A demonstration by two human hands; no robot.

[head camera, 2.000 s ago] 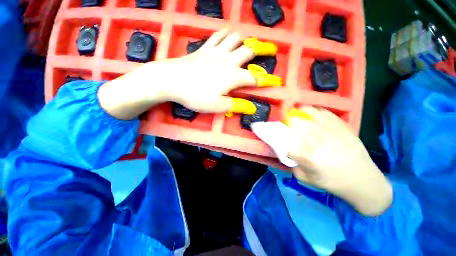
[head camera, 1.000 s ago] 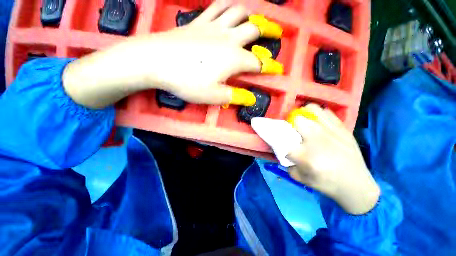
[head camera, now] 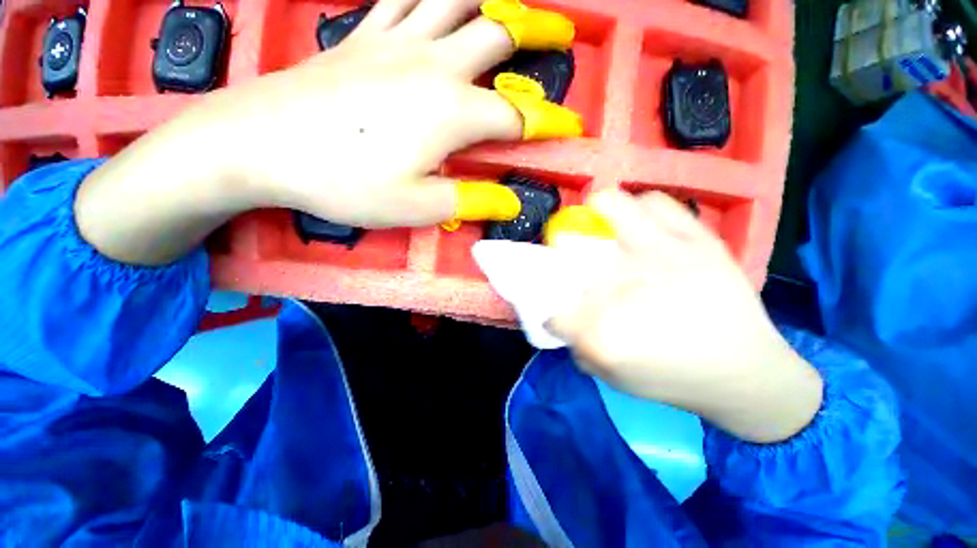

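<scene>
An orange-red foam tray [head camera: 364,285] holds small black watch-like housings in square pockets. My left hand [head camera: 332,139] lies across the tray, fingers apart, with yellow finger cots. Its thumb tip rests on a black housing [head camera: 538,219] in a front-row pocket. Two other cotted fingertips lie at a housing [head camera: 555,73] one row behind, partly covering it. My right hand [head camera: 675,305] holds a folded white cloth [head camera: 525,280] beside the front-row housing, above the tray's front edge. The cloth hides part of that pocket. I cannot tell if the cloth touches the housing.
More housings sit in other pockets, one at the right [head camera: 697,104] and one at the back left [head camera: 190,48]. Pale boxy containers with silver tops [head camera: 885,48] stand at the upper right. A neighbour's blue sleeve [head camera: 895,214] is at the right.
Both hands and the tray's contents appear further left and higher in view. My right hand with the cloth has moved closer to my left thumb and the front-row housing.
</scene>
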